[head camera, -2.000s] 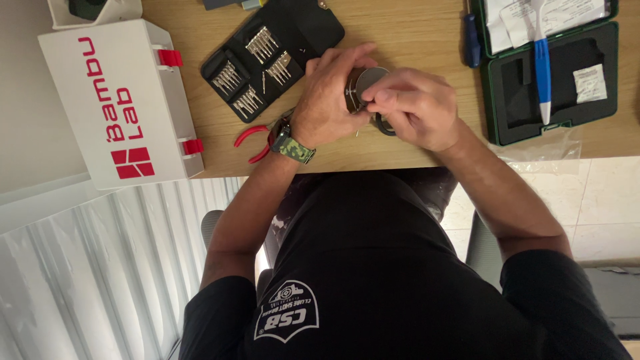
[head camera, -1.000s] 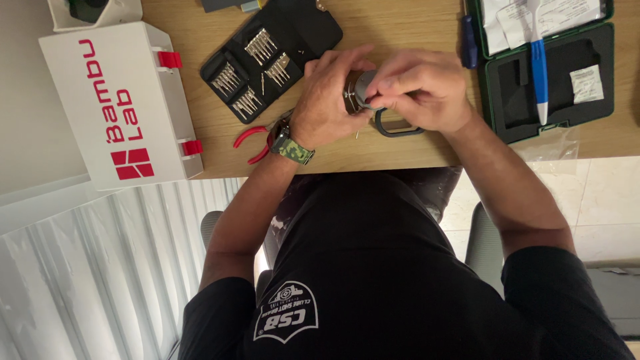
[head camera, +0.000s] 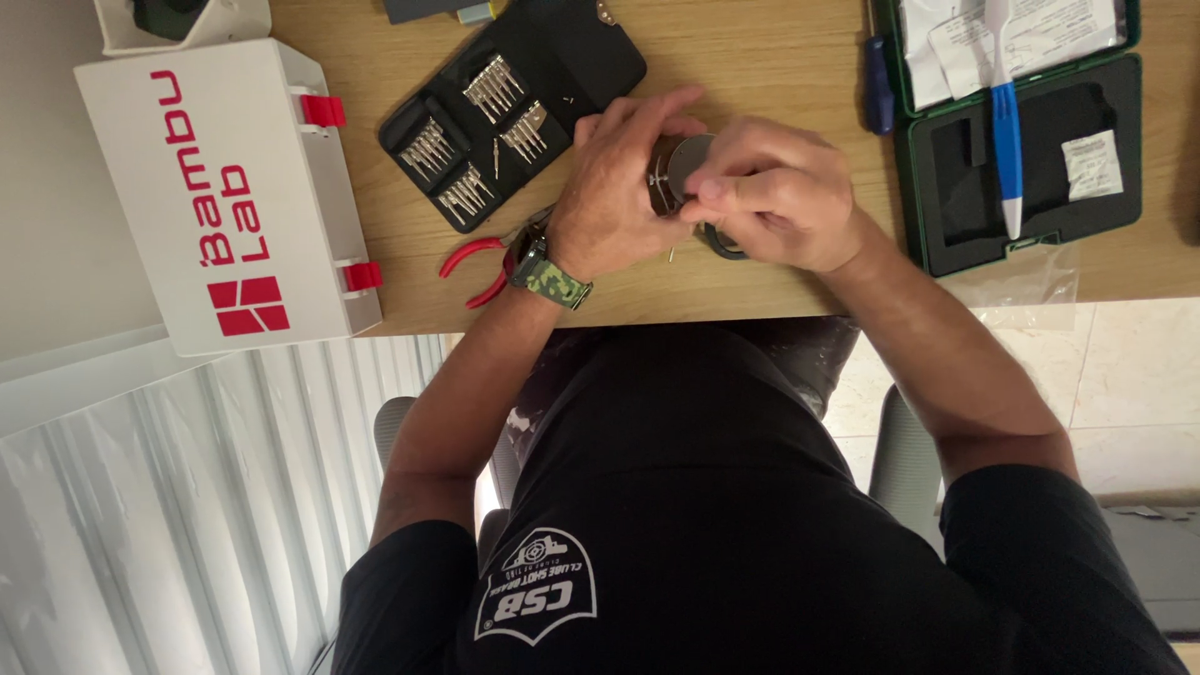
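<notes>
My left hand, with a watch on a camouflage strap at its wrist, is closed around a round dark metal object with a flat grey disc face. The fingertips of my right hand are pinched together at the near right edge of that disc; whether they hold something small is hidden. Under my right hand, part of a black loop-shaped piece shows on the wooden table. Red-handled pliers lie beside my left wrist. An unfolded black case of screwdriver bits lies beyond my left hand.
A white box with red latches stands at the left. At the right lie an open dark green case with papers, a blue and white brush-like tool across it, a blue-handled screwdriver and a clear plastic bag. The table's front edge runs below my hands.
Since two seconds ago my right hand has shifted slightly on the round object, and more of the black loop showed one second ago than now. My left hand keeps its hold.
</notes>
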